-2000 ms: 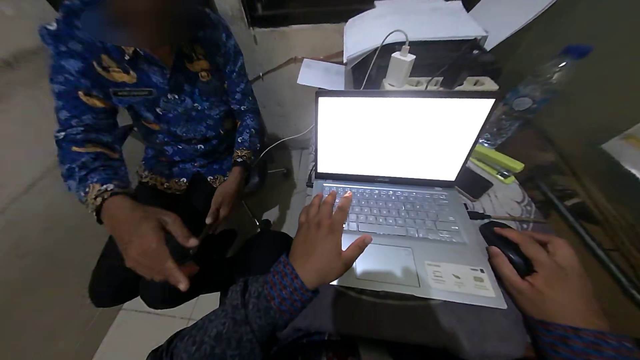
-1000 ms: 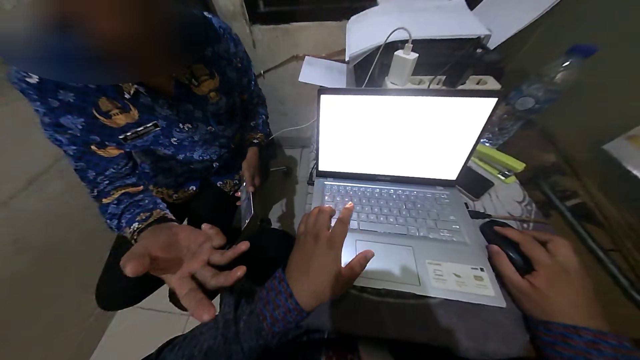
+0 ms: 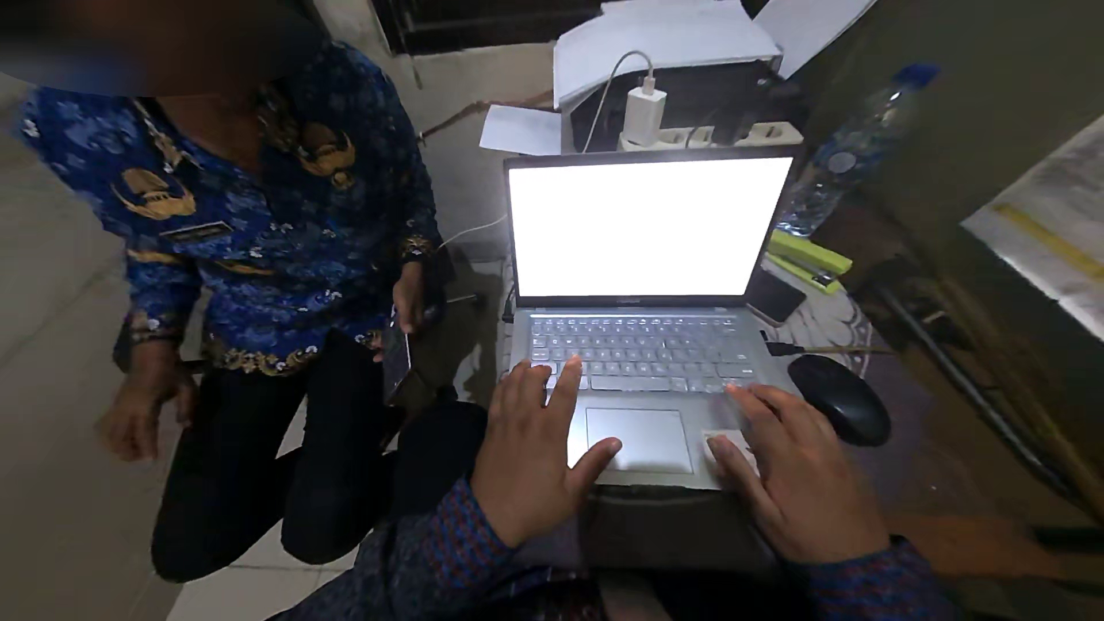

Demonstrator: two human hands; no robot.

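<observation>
An open silver laptop [image 3: 638, 397] stands in front of me, its screen [image 3: 647, 228] a bright white. My left hand [image 3: 530, 448] rests over the left palm rest, fingers spread, fingertips at the lower left keys and thumb near the touchpad [image 3: 638, 440]. Over the right palm rest is my right hand [image 3: 789, 474], its fingers apart near the lower right keys and partly covering a sticker. Neither hand holds anything. A black computer mouse [image 3: 838, 401] lies just right of the laptop, beyond my right fingers and not touched by them.
A seated person [image 3: 285, 250] at the left holds a phone [image 3: 397, 355]. Behind the laptop are a power strip [image 3: 780, 134] with a white charger [image 3: 644, 115] and papers [image 3: 660, 43]. A lime-green stapler [image 3: 806, 259], a dark phone [image 3: 774, 296] and a plastic bottle [image 3: 841, 159] are at the right.
My right hand has left the mouse and moved left onto the laptop. My left hand stays near the left keys. The other person's outstretched hand has drawn back and down.
</observation>
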